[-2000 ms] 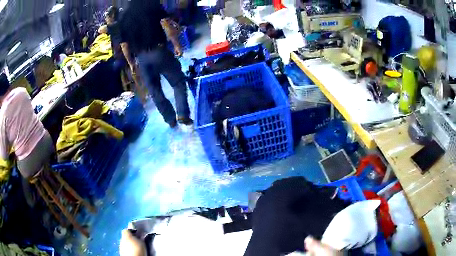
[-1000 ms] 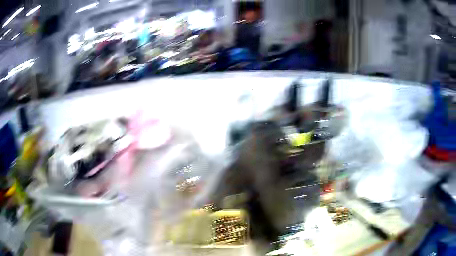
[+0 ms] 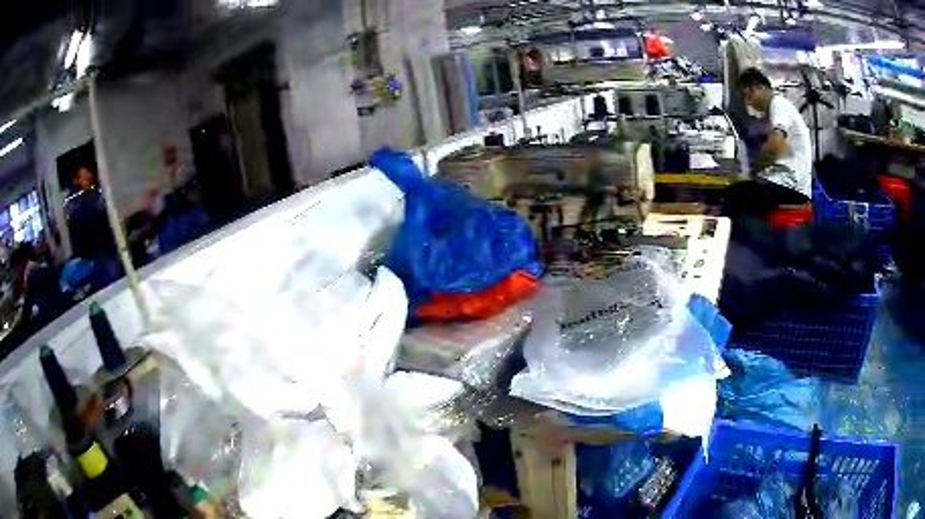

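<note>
Neither of my hands can be made out. Nearest in front lie white and clear plastic bags [image 3: 304,405], piled against the low white partition. Their contents cannot be told. Dark thread cones [image 3: 107,335] stand upright at the lower left, with a yellow-labelled cone [image 3: 91,459] in front of them. A blue plastic bag [image 3: 461,238] with a red part below it sits behind the bags. A clear bag with dark print [image 3: 619,324] lies on the table to the right.
A blue slatted crate [image 3: 781,471] stands at the lower right, with another crate [image 3: 811,329] heaped with dark cloth behind it. A long machine [image 3: 568,172] is beyond the bags. A person in a white top [image 3: 789,142] sits at the back right.
The view has swung from the floor aisle, across the machine table with its trays, to the bags and partition. The hands glimpsed at the bottom edge earlier no longer show.
</note>
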